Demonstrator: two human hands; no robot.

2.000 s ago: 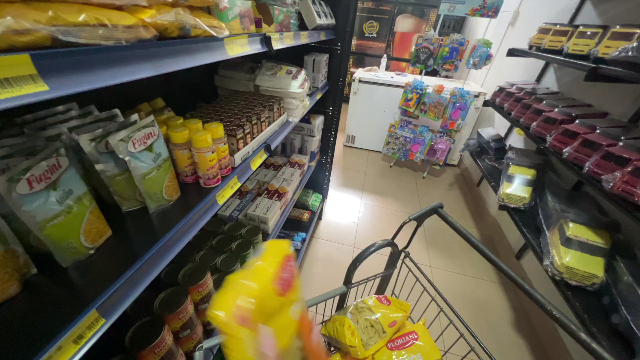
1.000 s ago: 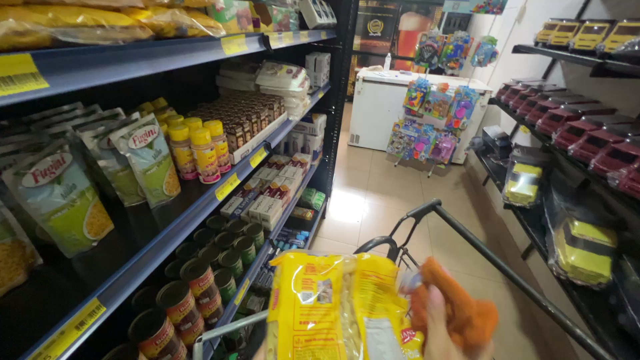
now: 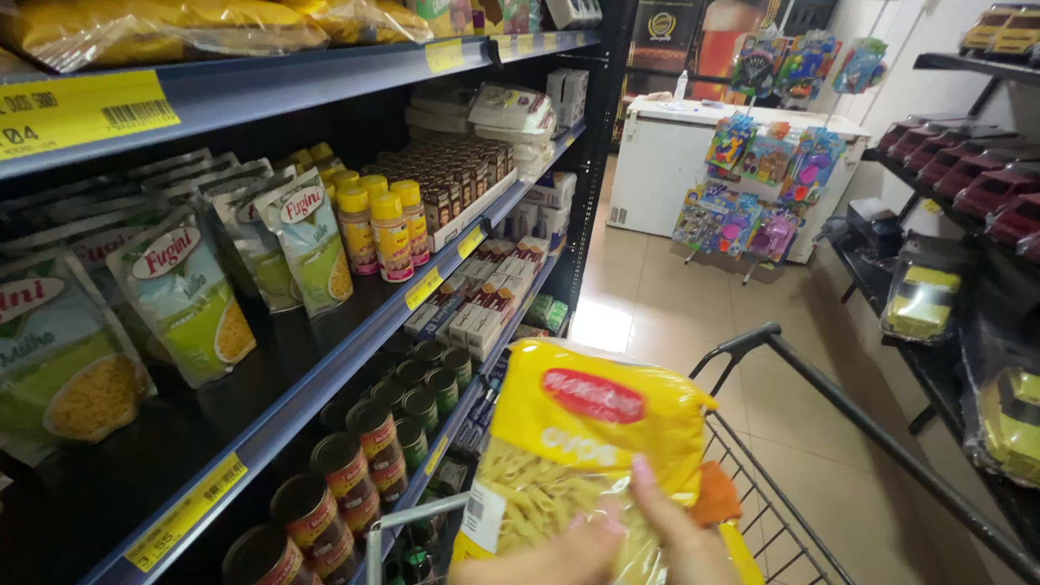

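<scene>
A yellow plastic bag of penne pasta with a red oval logo is held up over the shopping cart, its clear window facing me. My left hand, blurred, lies against the lower front of the bag. My right hand grips the bag's lower right, its thumb with a pink nail on the front. Beside that hand, an orange item, perhaps cloth, shows at the bag's right edge. More yellow packaging shows behind my right hand; I cannot tell whether it is held or lies in the cart.
The cart's wire basket and dark handle frame are at lower right. Left shelves hold corn pouches, yellow-capped bottles and cans. Toy vehicles line the right shelves. A white chest freezer stands beyond the tiled aisle.
The pasta bag has turned so its logo and window face me; one second ago a printed yellow side showed. The orange item, then in front of the packaging, is now partly behind the bag.
</scene>
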